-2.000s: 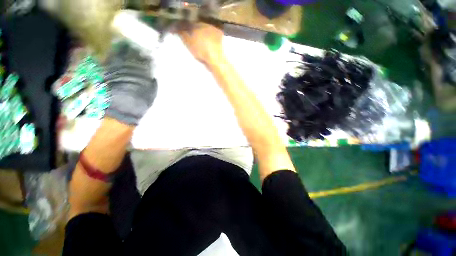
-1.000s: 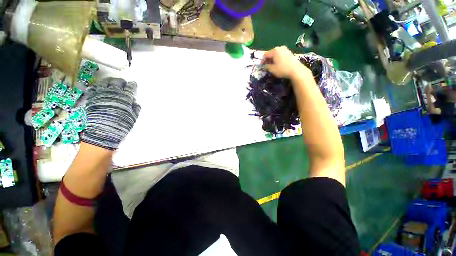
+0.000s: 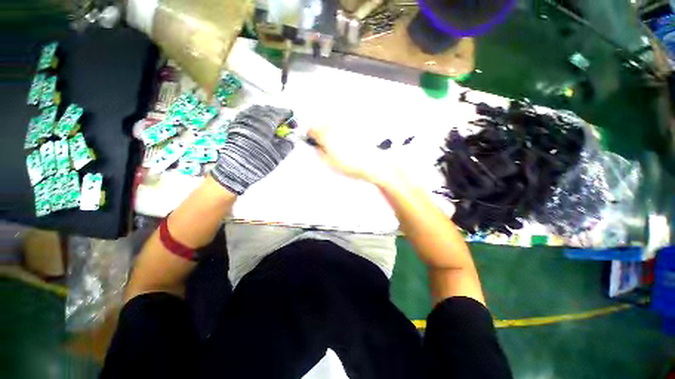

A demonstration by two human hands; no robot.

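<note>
My left hand (image 3: 255, 146), in a grey-and-white striped knit glove, is closed on a circuit board (image 3: 284, 129), of which a small yellow-green part shows at the fingertips. My bare right hand (image 3: 323, 141) is just right of it and pinches a short dark piece of cable (image 3: 312, 141). The two hands are a little apart over the white work surface (image 3: 340, 200). The dark soldering iron (image 3: 285, 68) points down above them. Two small black pieces (image 3: 385, 143) lie on the white surface to the right.
A black cable pile (image 3: 503, 166) lies at the right, on a clear plastic bag (image 3: 618, 181). Loose green boards (image 3: 189, 122) are heaped left of the glove, with more board rows (image 3: 55, 174) on the black surface. A yellowish funnel (image 3: 196, 37) hangs above the heap. A purple-rimmed holder (image 3: 437, 29) stands at the back.
My right hand has left the cable pile and come back left beside the glove with a dark cable piece. My left hand now holds a board near the iron. The camera view has shifted.
</note>
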